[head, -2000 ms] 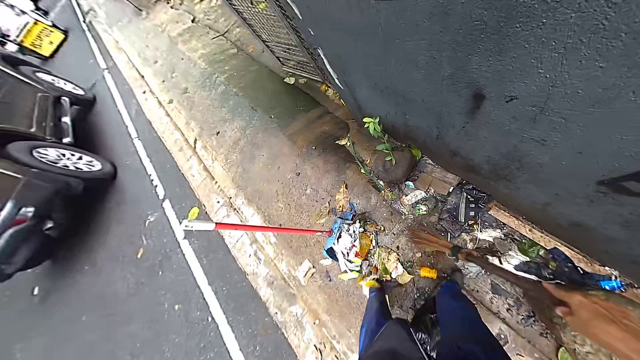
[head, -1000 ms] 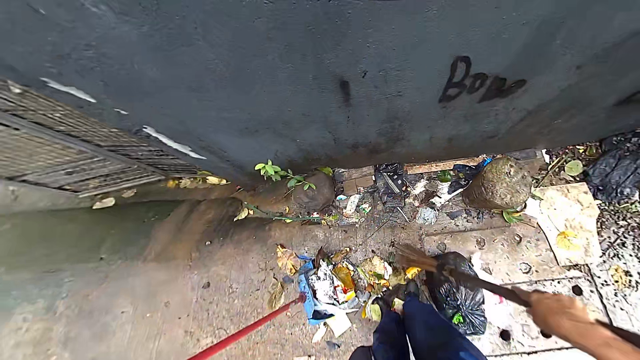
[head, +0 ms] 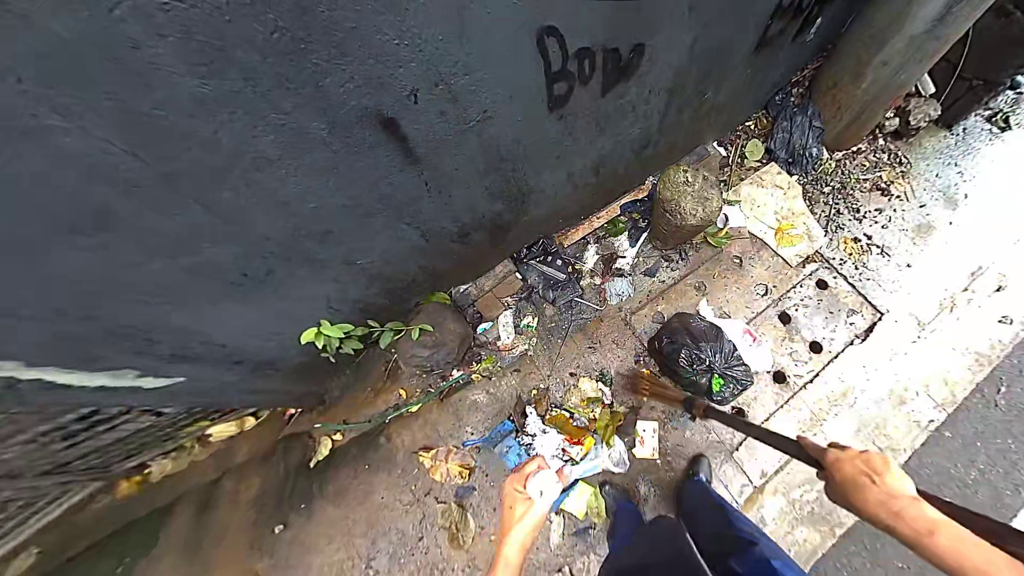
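My right hand (head: 868, 480) grips the long dark handle of a broom (head: 760, 432). The broom's brown bristles (head: 652, 388) are beside a black plastic bag (head: 700, 356). At the lower middle, my left hand (head: 524, 500) is closed around a round white end (head: 544, 486), perhaps a pole's end seen head-on; the rest of it is hidden. Just beyond that hand lies a heap of litter (head: 560, 432) with white scraps, yellow leaves and clear plastic. Blue material (head: 504, 440) shows at the heap's left edge; whether it is part of a dustpan, I cannot tell.
A dark wall (head: 280, 184) runs along the pavement, with a mossy stone post (head: 686, 204), a leafy plant (head: 344, 336) and more litter (head: 548, 272) at its foot. Perforated slabs (head: 816, 320) lie to the right, near the road (head: 968, 432). Muddy water (head: 200, 520) lies lower left.
The view has turned strongly to the right. My left hand has come into view. The red pole that showed in both earlier frames is no longer seen along its length. The right hand still holds the broom.
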